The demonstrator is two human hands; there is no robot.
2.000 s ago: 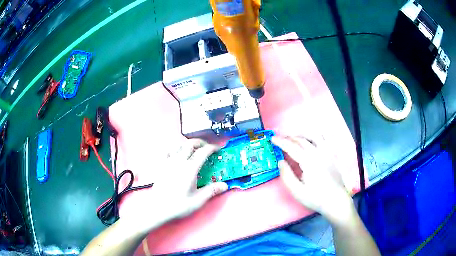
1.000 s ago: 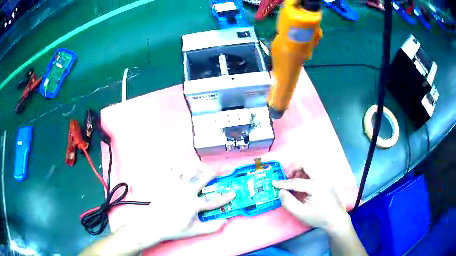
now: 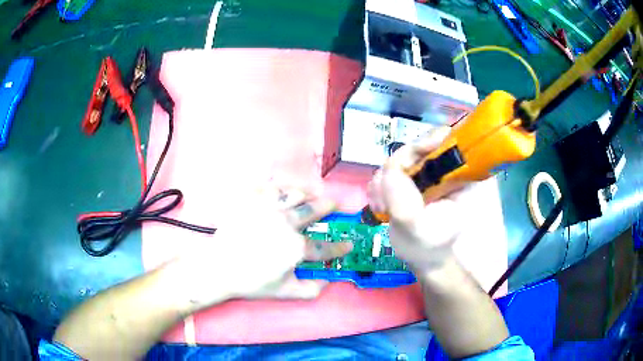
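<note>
A green circuit board lies in a blue housing on the pink mat. My left hand holds the housing's left part, with a finger on the board. My right hand grips the orange electric screwdriver, which is tilted with its tip down at the board's upper edge. The tip is partly hidden by my fingers, and no screw can be made out. My right forearm covers the housing's right end.
The white screw feeder stands behind my right hand. Red clamp, black clamp and coiled leads lie at left. Tape roll and a black box are at right, near a black cord.
My right hand has left the board and taken hold of the hanging screwdriver, bringing it down to the board. My left hand stays on the housing. The camera view has shifted.
</note>
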